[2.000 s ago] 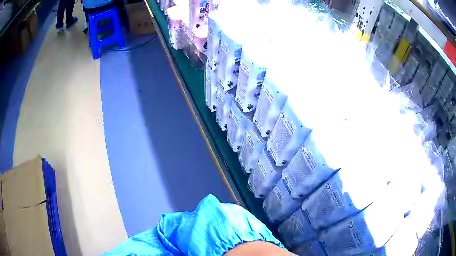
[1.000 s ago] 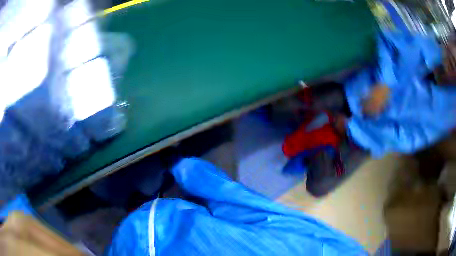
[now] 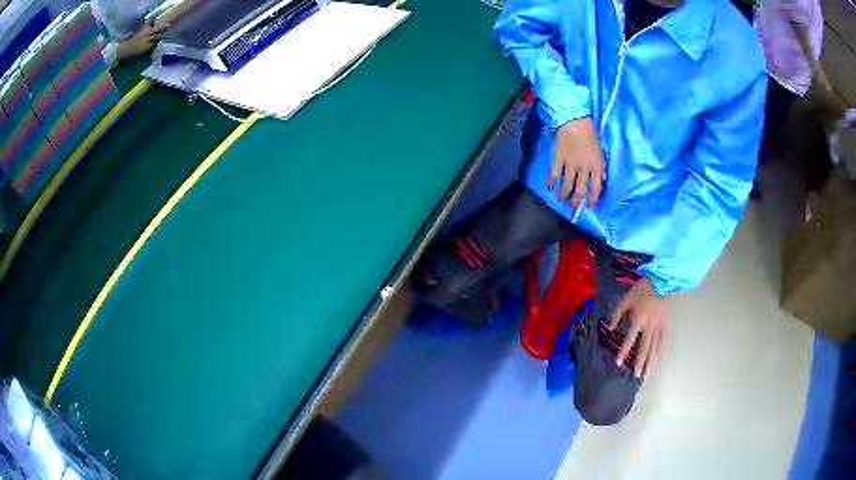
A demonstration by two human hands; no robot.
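Neither of my hands is in the picture. The green-topped bench lies nearest in front of me, with yellow tape lines running along it. Shiny clear film over packs shows at the bottom left corner, cut off by the edge. At the far end of the bench, a grey-white device with a dark top sits on a white board, with a thin cable beside it.
A person in a bright blue smock sits on a red stool at the bench's right side, hands at the lap and knee. Striped stacked boxes stand across the bench. A brown carton is at the right. Another person's hand shows top left.
The view has swung from the rows of packs to the bench's other stretch and the seated person. My blue sleeves have left the picture.
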